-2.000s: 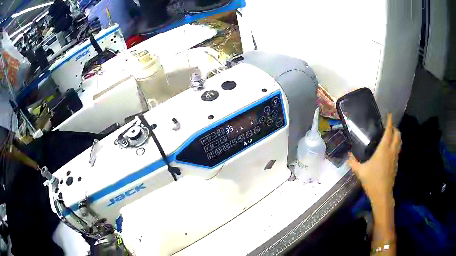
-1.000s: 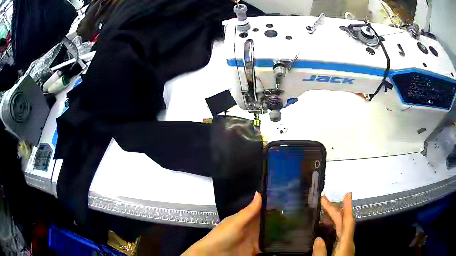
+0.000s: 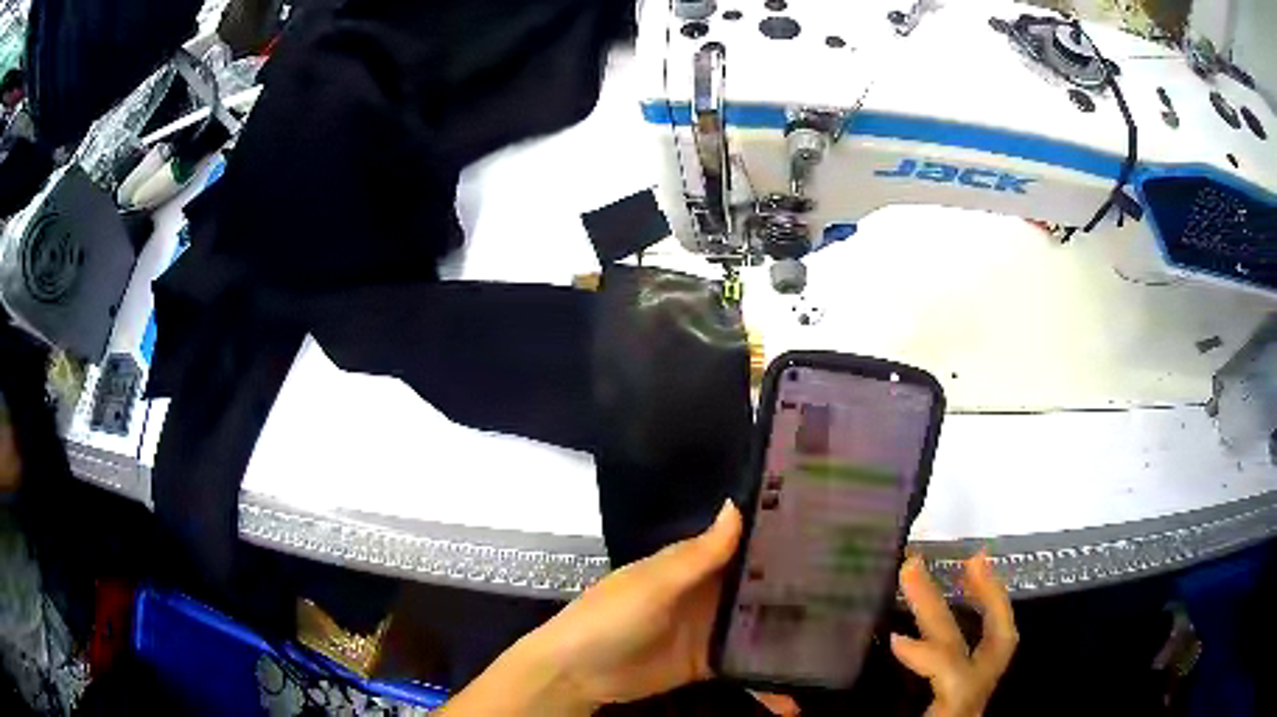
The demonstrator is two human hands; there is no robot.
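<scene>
A smartphone in a dark case, its screen lit with a chat-like list, is held upright in front of the table edge. My left hand holds it along its left side. My right hand is at its lower right, fingers apart and curled; a small gap shows between most fingers and the phone. A black garment lies left of the sewing machine. Its long black panel runs right to a shinier black piece at the needle area, under the presser foot. The phone hides part of the table.
A small black square lies left of the needle. A grey rounded device stands at the left edge. A blue plastic crate is below the ruler-marked table edge. The control panel is at the right.
The phone has come from beside the machine's right end to the front of the table, now in my left hand. Its screen went from dark to a blurred picture, then a chat-like list.
</scene>
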